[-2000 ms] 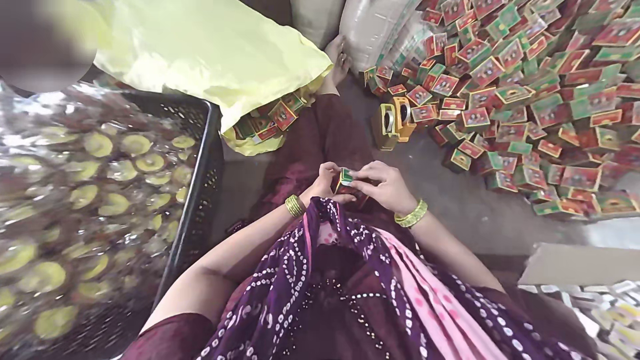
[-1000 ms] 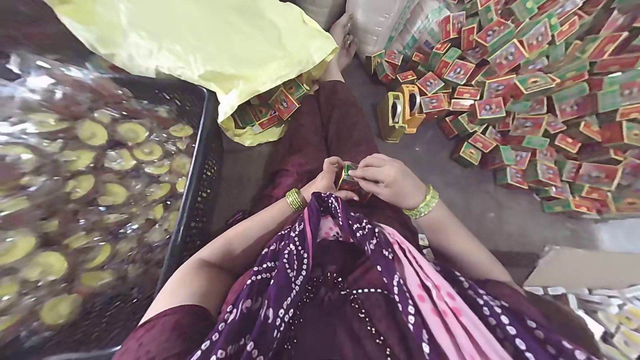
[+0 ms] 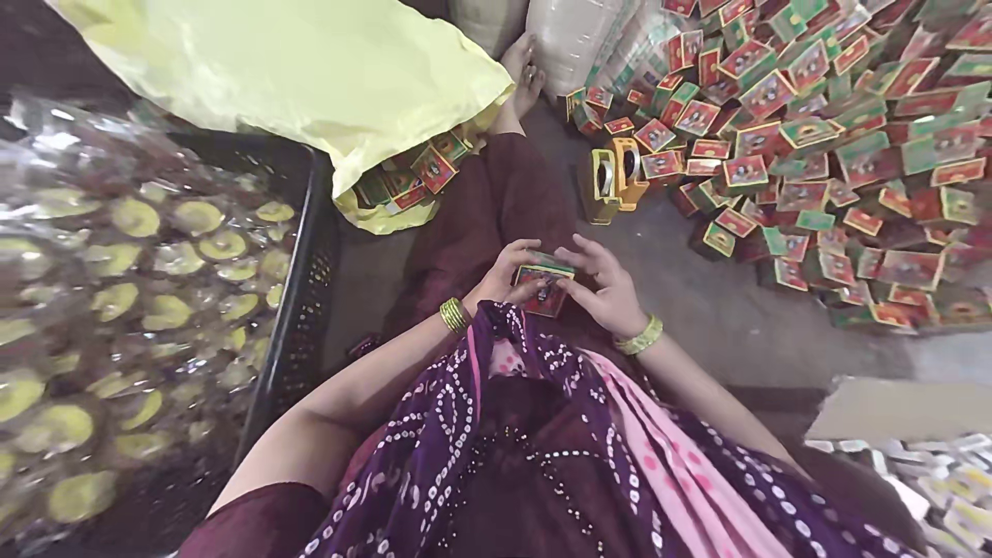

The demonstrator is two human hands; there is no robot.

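Observation:
My left hand [image 3: 511, 273] grips a small red and green printed cardboard box [image 3: 546, 288] by its left side, above my lap. My right hand [image 3: 604, 288] is at the right side of the box, fingers spread and the thumb near its face; whether the thumb touches it is hard to tell. The green end of the box faces away from me. Beyond my hands, two tape dispensers [image 3: 616, 180], one yellow and one orange, stand on the floor beside my leg. Similar boxes [image 3: 434, 169] lie in the mouth of a yellow plastic sack [image 3: 310, 70].
A black plastic crate [image 3: 298, 287] of clear-wrapped items with yellow discs stands at the left. A large heap of red and green boxes [image 3: 837, 155] covers the floor at the right. An open carton [image 3: 883, 411] with small white pieces sits at the lower right. Pale sacks [image 3: 573, 43] stand ahead.
The box shows more of its red face than two seconds ago, when mostly its green part was visible. My right hand's fingers, earlier closed on the box, have spread apart.

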